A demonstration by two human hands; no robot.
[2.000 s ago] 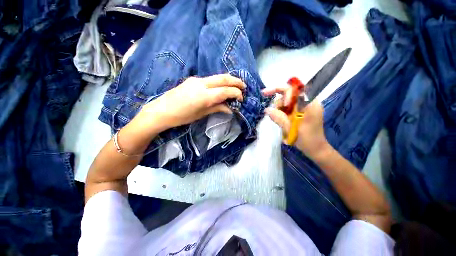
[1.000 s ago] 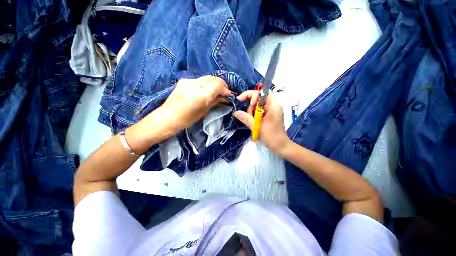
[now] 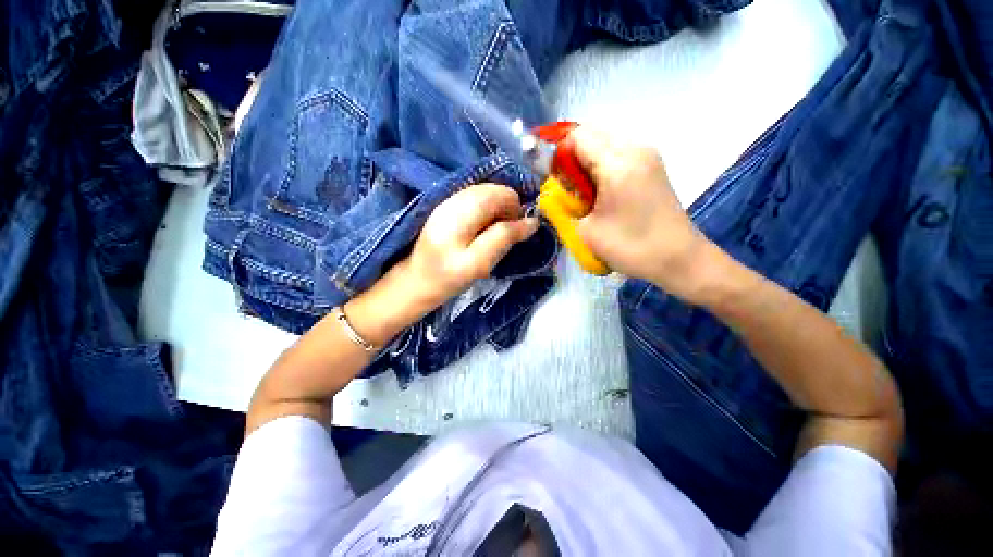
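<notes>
Blue jeans (image 3: pixel 327 152) lie bunched in front of me, with the waistband toward me and the back pockets facing up. My left hand (image 3: pixel 474 239) pinches the folded waistband at its right end. My right hand (image 3: pixel 637 207) is closed on the scissors (image 3: pixel 566 180), which have one red and one yellow handle. The blades are blurred and point up and left, over the jeans just above my left hand. What lies between my left fingertips is too small to tell. A little white pocketing shows below that hand.
More jeans (image 3: pixel 784 218) lie along the right side of the white tabletop (image 3: pixel 512 392). A dark heap of denim (image 3: pixel 65 272) is at the left. A grey and navy garment (image 3: pixel 174 120) lies at the far left.
The scissors have swung from pointing up to pointing up-left over the jeans, with my right hand now closed round the handles. The waistband part is folded over more, hiding most white pocketing.
</notes>
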